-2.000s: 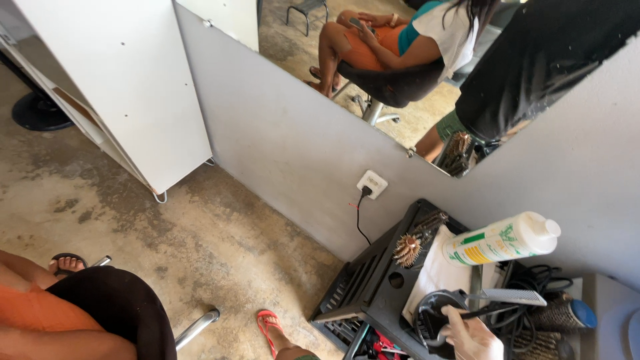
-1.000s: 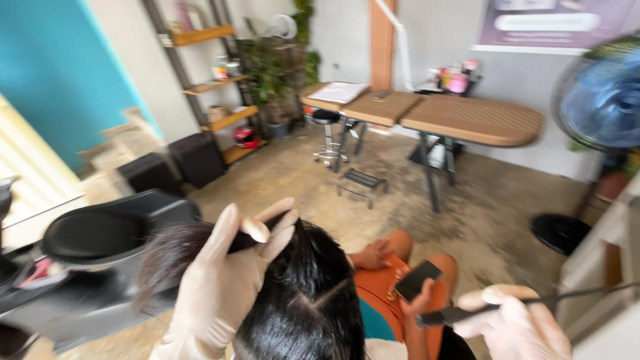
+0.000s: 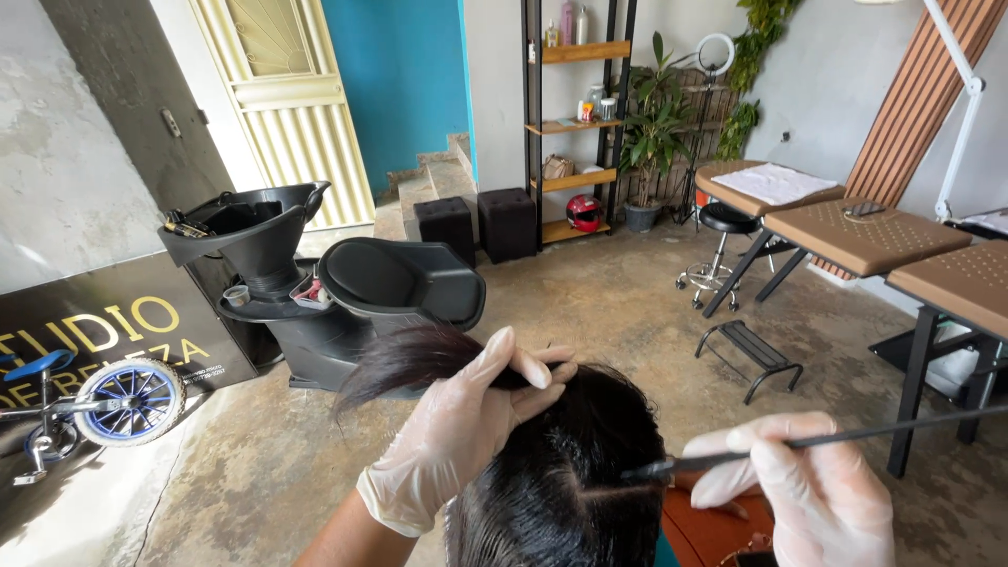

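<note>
A seated person's head of dark, wet-looking hair (image 3: 551, 488) fills the lower middle, with a parting line across the scalp. My left hand (image 3: 457, 425), in a pale glove, grips a raised lock of hair (image 3: 409, 358) at the top of the head; the lock's loose end hangs off to the left. In my right hand (image 3: 811, 480), also gloved, is a thin black comb or brush handle (image 3: 866, 431). Its dark tip lies at the hair beside the parting. Whether the tip has teeth or bristles, I cannot tell.
A black shampoo basin chair (image 3: 402, 283) stands ahead on the left, near a small bicycle (image 3: 130, 402). Brown padded tables (image 3: 866, 236), a wheeled stool (image 3: 726, 219) and a low black step (image 3: 748, 350) are on the right. Shelves (image 3: 579, 181) stand at the back.
The view has swung far from the mirror and tool cart to the seated person, then farther left. My left hand now holds hair, as it did one second ago.
</note>
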